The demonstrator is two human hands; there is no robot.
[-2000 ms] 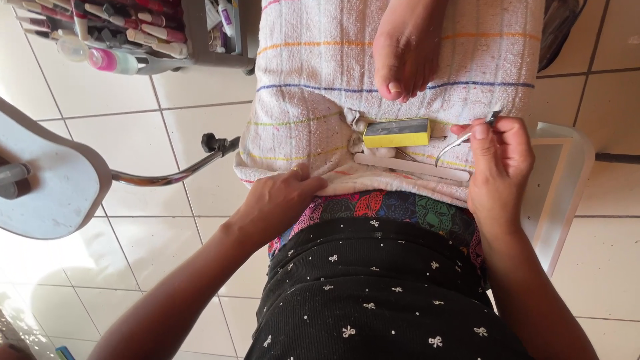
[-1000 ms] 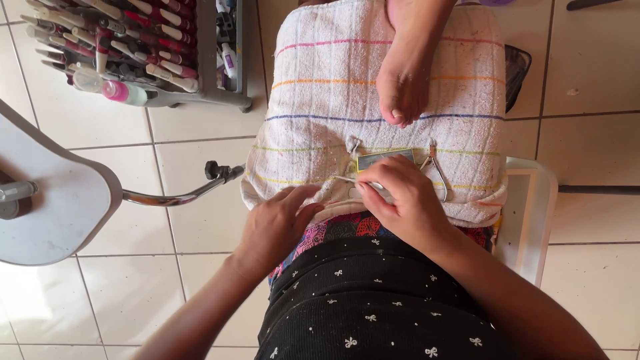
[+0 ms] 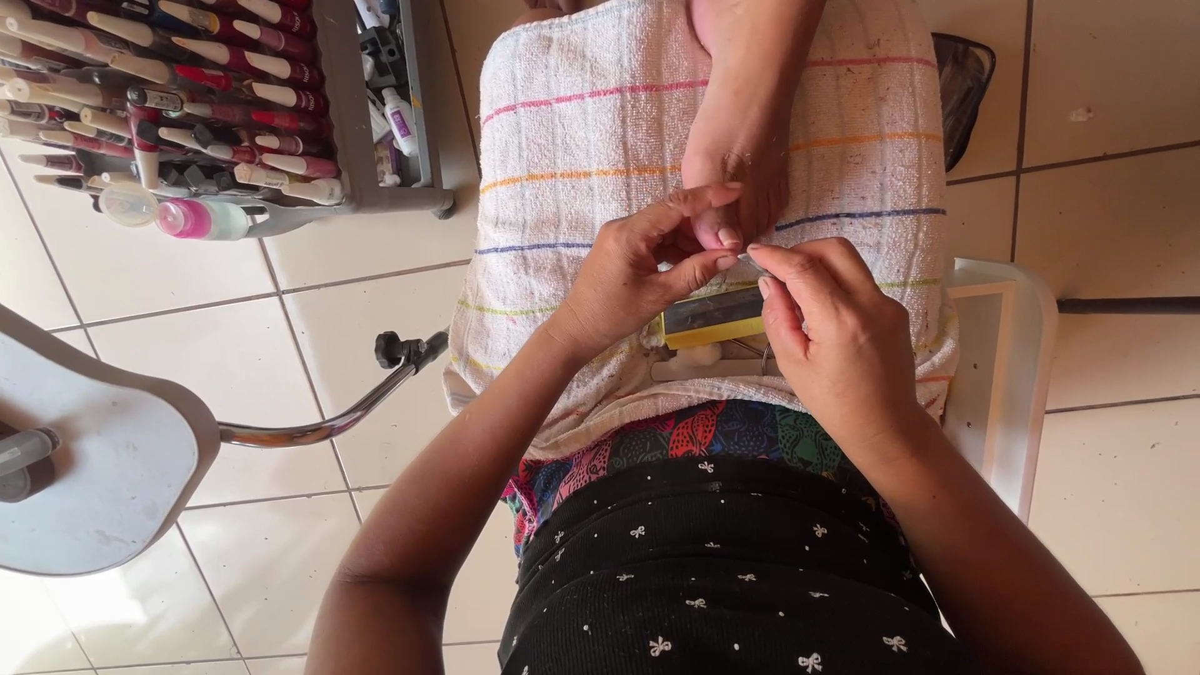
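Observation:
A person's bare foot (image 3: pixel 745 141) rests on a white striped towel. My left hand (image 3: pixel 637 267) is at its toes, with the big toe (image 3: pixel 720 230) between the index finger and thumb. Just right of it, my right hand (image 3: pixel 839 319) pinches a small thin tool (image 3: pixel 747 257) whose tip is by the toe end; the fingers hide most of it. A yellow and black nail buffer block (image 3: pixel 712 321) lies on the towel below the hands, beside a white cotton piece (image 3: pixel 696 355). Part of a metal tool (image 3: pixel 767 359) shows under my right hand.
The towel (image 3: pixel 581 141) covers a cushion on my lap. At upper left, a grey trolley (image 3: pixel 356 122) holds many nail polish bottles (image 3: pixel 216 75) and a pink-capped bottle (image 3: pixel 185 218). A pale padded rest (image 3: pixel 103 450) on a chrome arm (image 3: pixel 328 427) stands left. A white frame (image 3: pixel 1027 375) stands right.
Both hands have moved up to the toes; my left hand was at the towel's lower edge. Two seconds ago my right hand held a metal tool; one second ago one lay on the towel.

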